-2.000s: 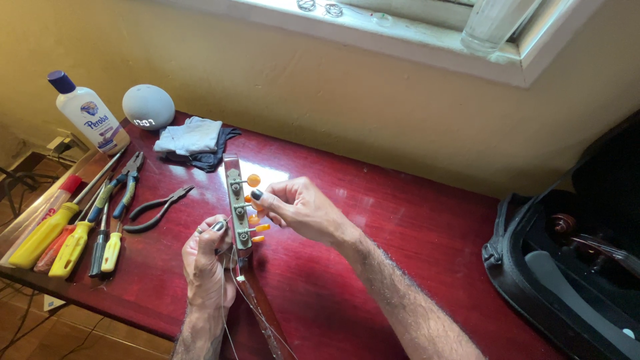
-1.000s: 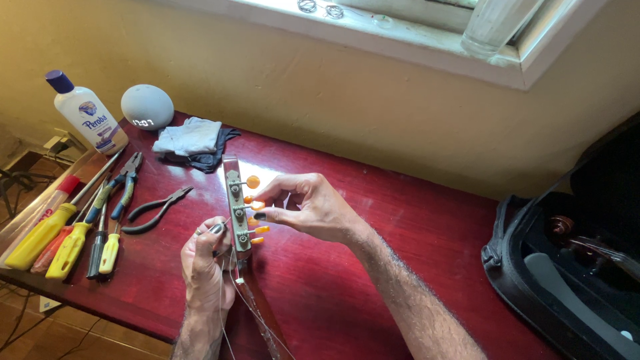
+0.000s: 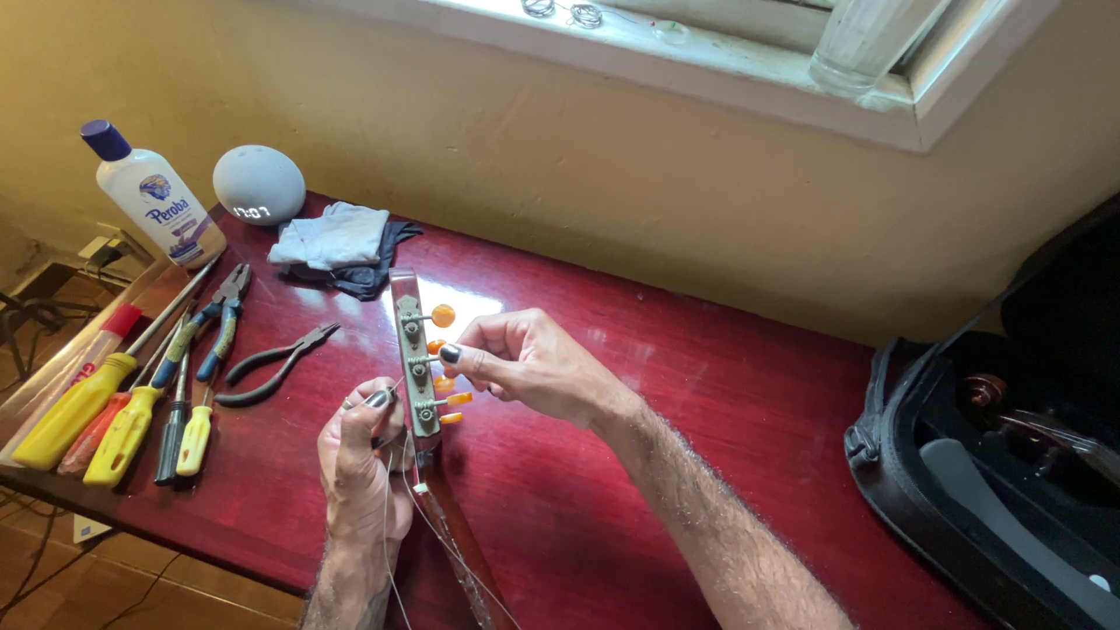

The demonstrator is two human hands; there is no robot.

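Note:
An instrument's headstock stands on its edge near the middle of the view, its metal tuning machine plate towards the left and orange tuning buttons on the right. My right hand pinches one of the middle buttons between thumb and fingers. Left of the lower headstock, my left hand grips a thin string between thumb and forefinger. Loose string runs down past that hand, and another crosses the neck. A small pale piece sits at the neck's top.
Pliers, dark-handled pliers and several screwdrivers lie at left. A bottle, a round smart speaker and folded cloths stand or lie behind. An open black instrument case is at right. Coiled strings rest on the windowsill.
My right hand's fingers have shifted their hold around the tuning buttons. My left hand stays beside the headstock with the string.

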